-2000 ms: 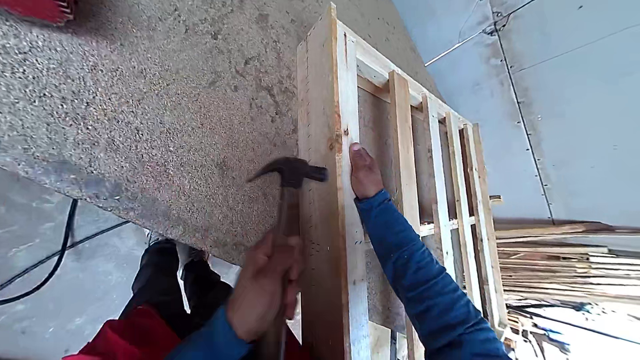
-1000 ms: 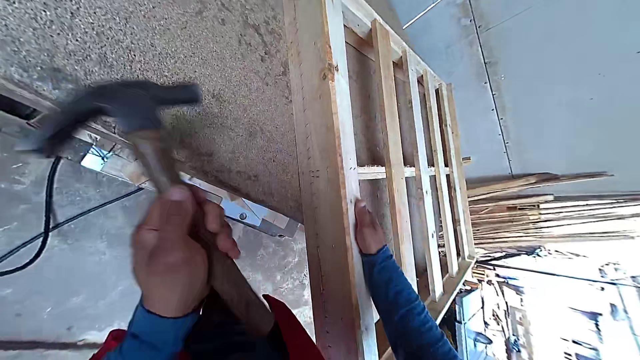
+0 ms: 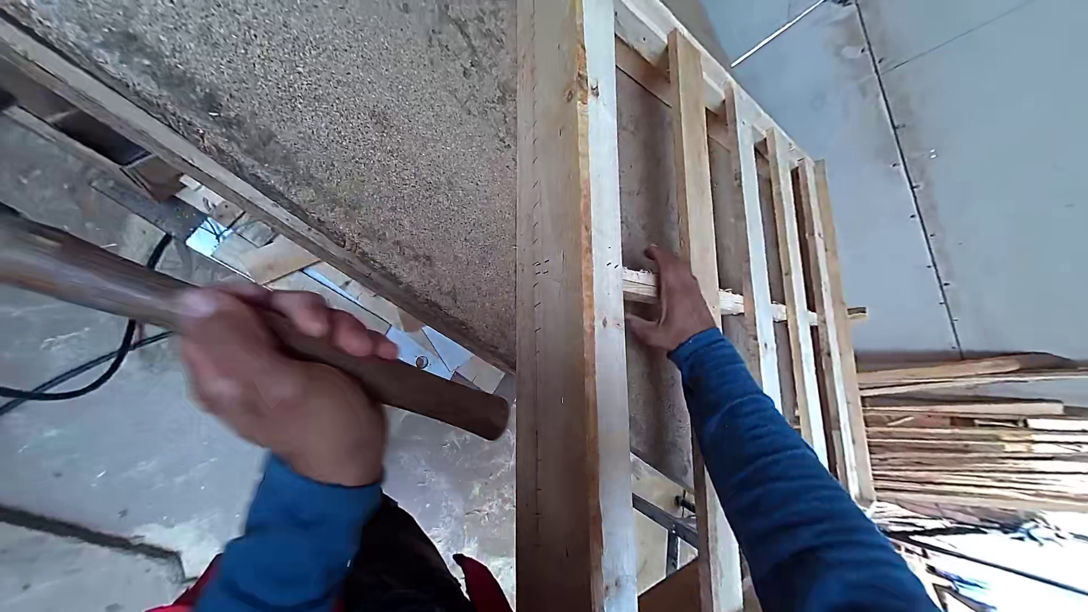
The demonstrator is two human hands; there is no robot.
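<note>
My left hand (image 3: 280,374) is closed around the wooden handle (image 3: 416,387) of a claw hammer. The handle slants across the left side, its butt end near the frame's long side board; the hammer head is out of view. My right hand (image 3: 676,302) reaches inside a wooden slatted frame (image 3: 605,340), between its near rail and the first inner slat. Its fingers are above and its thumb below a short wooden crosspiece (image 3: 639,286), which they grip. Small marks or fastener heads run in a line along the side board (image 3: 552,255).
The frame lies on a rough, speckled work surface (image 3: 382,153) with a worn edge. Wood offcuts (image 3: 280,259) and a black cable (image 3: 127,348) are below it at left. Stacked wood strips (image 3: 960,442) are at right, beside a grey panelled surface (image 3: 1003,170).
My right hand has moved from the frame's near rail to the crosspiece inside. My left hand still holds the hammer, whose head has passed out of view at left.
</note>
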